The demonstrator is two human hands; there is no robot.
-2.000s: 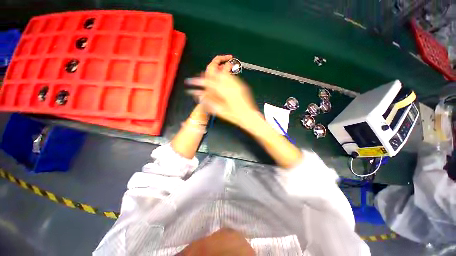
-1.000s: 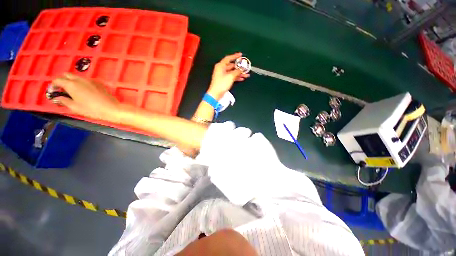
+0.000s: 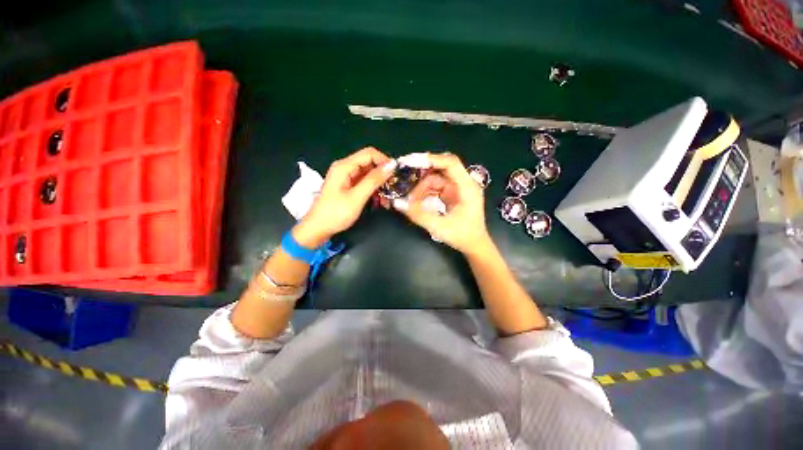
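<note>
A round electronic unit (image 3: 403, 181) is held between both hands above the green bench, its dark inside showing. My left hand (image 3: 348, 198), with a blue wrist strap (image 3: 300, 248), grips its left edge with thumb and finger. My right hand (image 3: 453, 204) grips its right side; whitish covers show on the fingertips. Several round units with silver rims (image 3: 521, 182) lie on the bench right of my hands, one partly hidden behind my right hand. The fingers hide part of the held unit.
Stacked red compartment trays (image 3: 158, 185) at left hold several units. A crumpled white tissue (image 3: 304, 191) lies left of my hands. A metal strip (image 3: 484, 119) lies beyond them. The white tape dispenser (image 3: 634, 193) stands right. Blue bins (image 3: 70, 318) are below; a person's white sleeve (image 3: 740, 308) is at right.
My right hand has left the red tray and now holds a unit together with my left hand. The view has shifted. The white paper and blue stick no longer show.
</note>
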